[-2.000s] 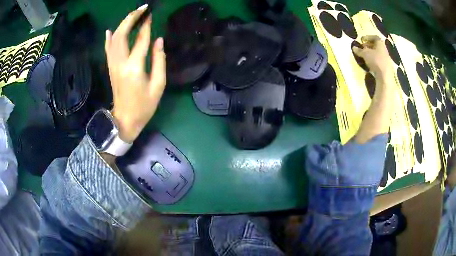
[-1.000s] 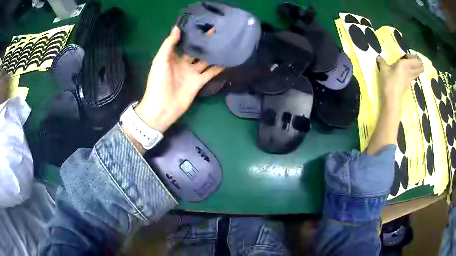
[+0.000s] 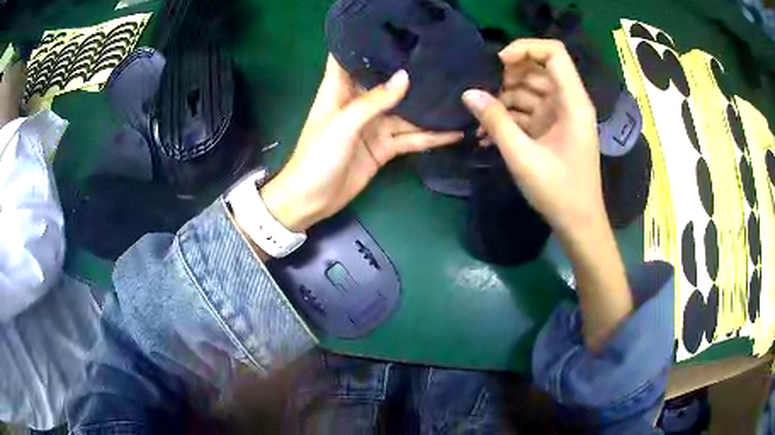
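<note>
My left hand holds a dark oval base plate up at the top centre, its thumb on the plate's face. A dark opening shows in the plate. My right hand is at the plate's right end, thumb and fingers curled around dark material. I cannot tell whether that is the plate's edge or a pad. A grey-violet plate with a cut-out lies by my left wrist. Backing sheets with black oval pads lie at the right.
Dark plates lie heaped behind and below my hands. Ribbed black shells and a yellow sheet of black crescents are at the upper left. A person's white sleeve is at the left edge. A cardboard box sits at the lower right.
My right hand has moved left from the backing sheets to the plate. My left hand has picked up the plate, which now looks darker and is turned. The view has shifted left.
</note>
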